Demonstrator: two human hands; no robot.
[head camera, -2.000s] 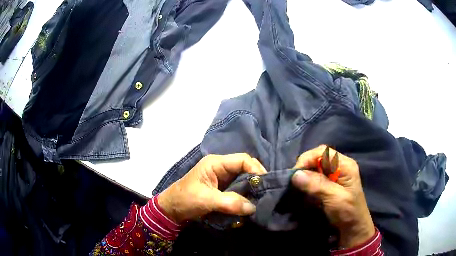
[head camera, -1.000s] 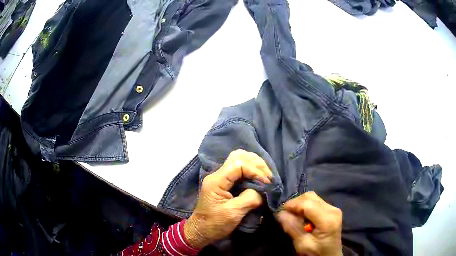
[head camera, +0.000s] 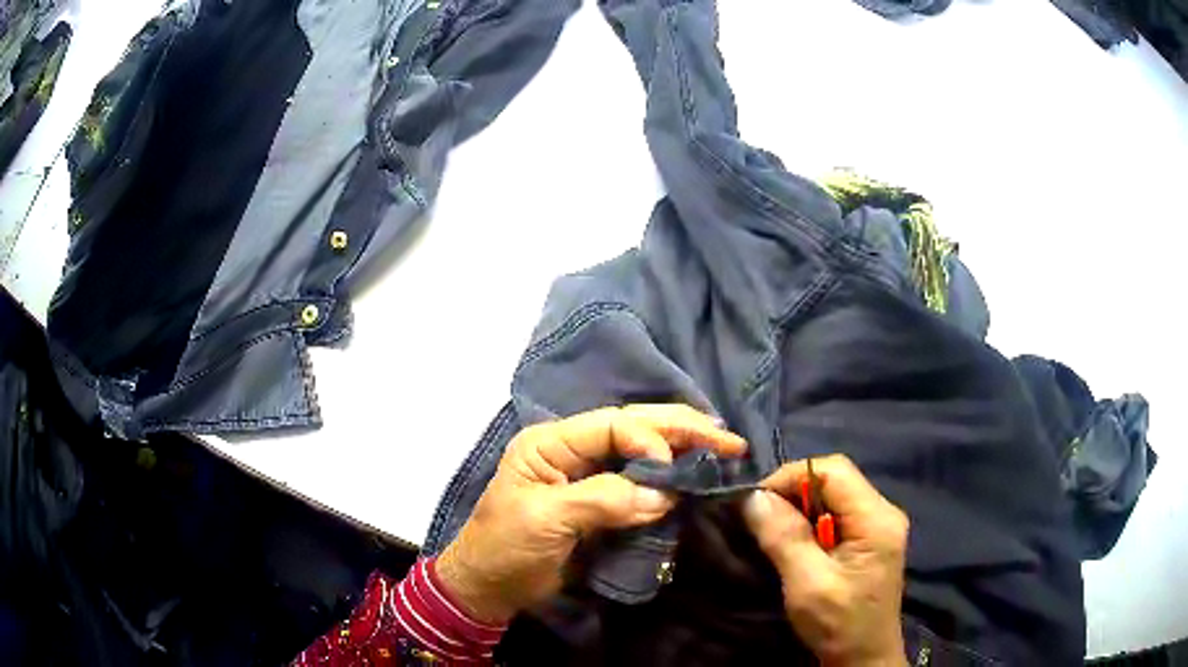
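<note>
A dark grey denim jacket lies bunched in front of me, with yellow embroidery strands at its upper right. My left hand pinches a small stitched edge of it, probably a cuff, between thumb and fingers. A gold button shows on the cloth just below. My right hand pinches the tip of the same edge with thumb and forefinger. Thread snips with orange handles are held within the right hand, mostly hidden by the fingers.
A second jacket lies open at the left on the white table, with black lining and gold buttons. More dark garments show at the top left and top right corners. Dark cloth is heaped below the table's edge.
The button edge held up earlier has dropped lower, and both hands now pinch another part of the edge. The hands moved closer together, and the snips turned within the right hand.
</note>
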